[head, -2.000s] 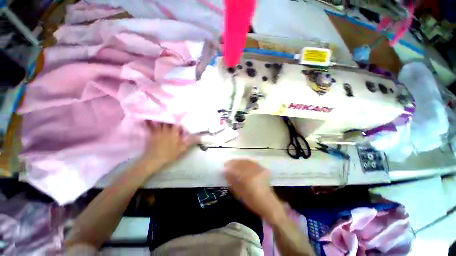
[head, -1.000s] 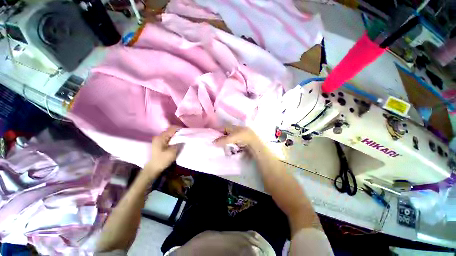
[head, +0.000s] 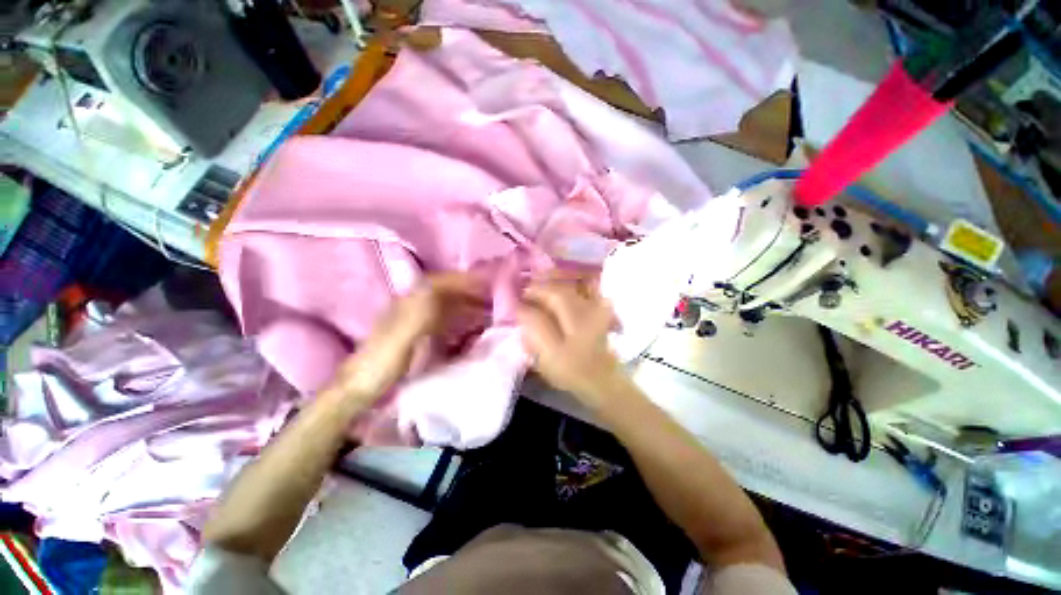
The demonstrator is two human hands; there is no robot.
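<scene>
The pink garment body [head: 337,186] lies heaped on the table left of the sewing machine head [head: 861,273], and part of it hangs over the front edge. My left hand [head: 436,308] is blurred and partly sunk in the folds, gripping the cloth. My right hand [head: 568,331] is beside it, its fingers on a pinched-up fold of the same cloth. Some fingertips of both hands are hidden by cloth. The presser foot area [head: 686,312] is right of my right hand.
Black-handled scissors [head: 842,424] lie under the machine arm. A bright pink pen holder [head: 873,134] stands on the head. More pink cloth [head: 128,407] is piled low at left. Another machine [head: 175,70] is at upper left. Pale cloth [head: 686,58] lies behind.
The view has turned left. My right hand has moved from near the machine's front edge to the cloth beside my left hand. The cloth's front part is now gathered up and bunched between both hands.
</scene>
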